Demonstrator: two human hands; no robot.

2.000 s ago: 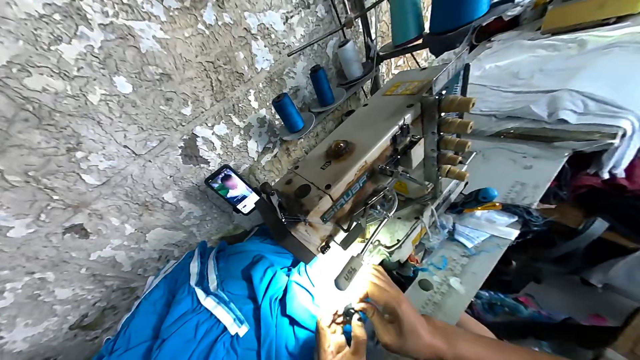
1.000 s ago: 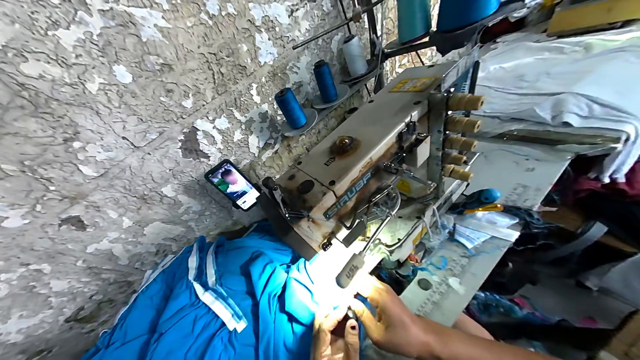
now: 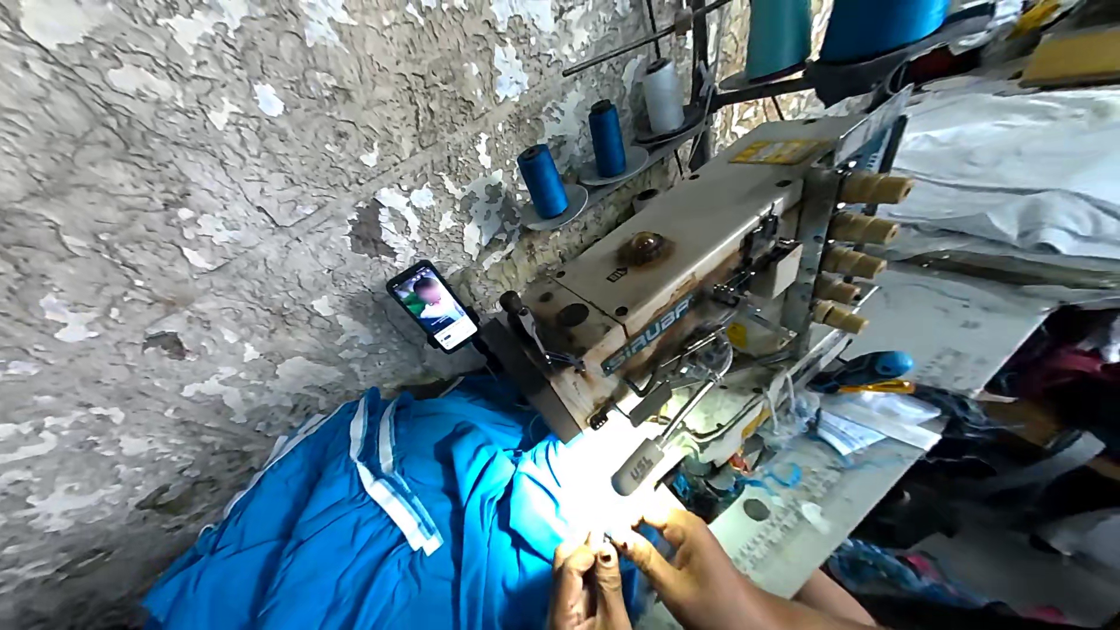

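Note:
Blue fabric with white stripes (image 3: 324, 525) lies bunched to the left of the Siruba sewing machine (image 3: 674, 262). At its edge, just below the brightly lit needle area, my left hand (image 3: 591, 582) pinches the fabric between thumb and fingers. My right hand (image 3: 678, 547) is close beside it, thumb and fingers bent at the same stretch of cloth; glare hides whether they grip it. A grey lever (image 3: 639, 466) with writing hangs just above the hands. The needle and presser foot are lost in the bright light.
A phone (image 3: 433, 306) in a holder stands by the rough wall. Blue thread cones (image 3: 542, 182) and a white cone (image 3: 663, 96) rest on the rack behind. Orange-handled snips (image 3: 878, 387), a blue-handled tool (image 3: 884, 364) and thread scraps lie right of the machine. White fabric (image 3: 1015, 166) lies beyond.
My hands stay close together below the needle area, with small shifts of the fingers at the cloth. The picture on the phone has changed.

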